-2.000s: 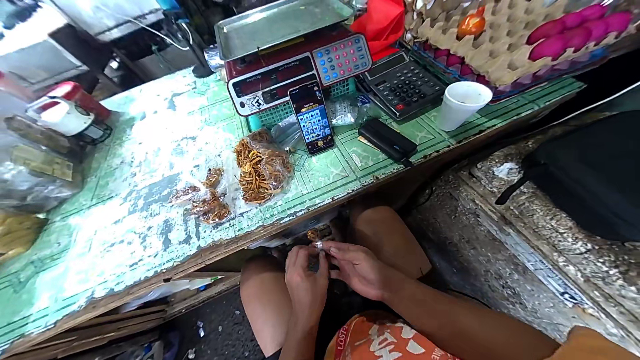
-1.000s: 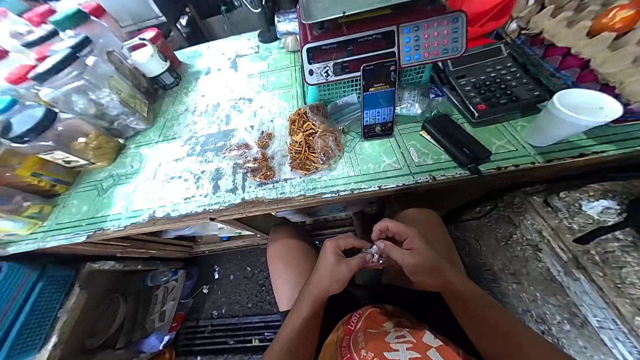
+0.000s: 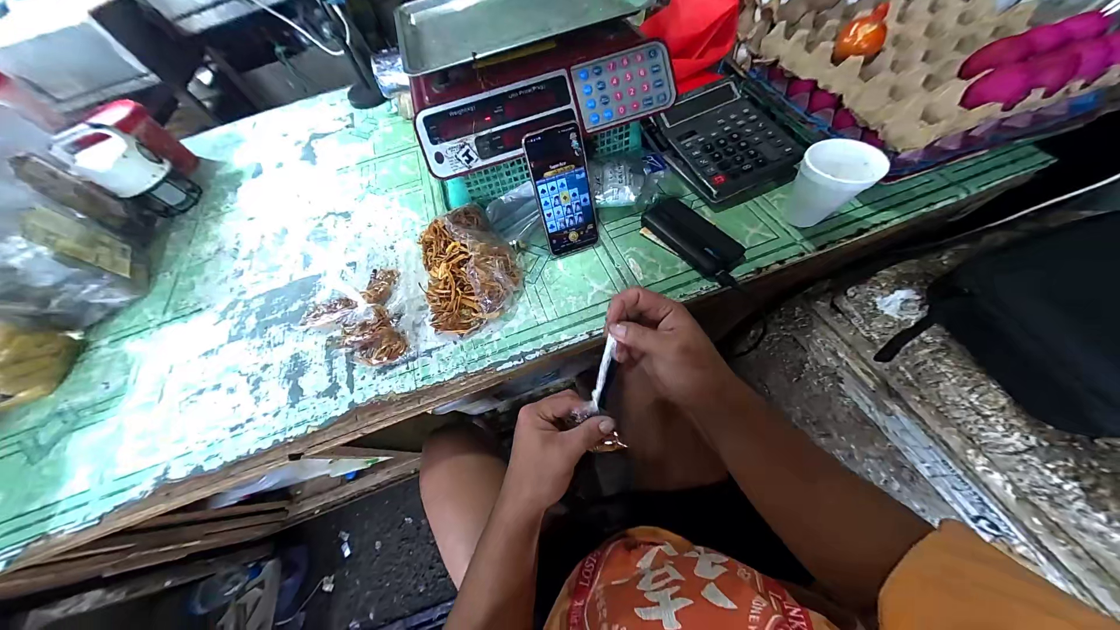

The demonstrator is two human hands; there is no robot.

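Over my lap, my left hand pinches a small clear plastic bag with brown contents. Up and to its right, my right hand grips the end of the bag's twisted plastic neck, which is stretched between both hands. On the green table lies a larger open plastic bag of thin brown dried strips. Several small filled plastic bags rest to its left. Behind the larger bag, a phone with a lit screen leans upright against the scale.
The worn green table has its wooden edge just beyond my hands. On it stand a digital scale, a calculator, a white cup, a black case and egg trays. Plastic jars and bags are at the left.
My hands were close together over my lap; now my right hand is higher and farther from my left, with the plastic neck drawn out between them. The view has shifted.
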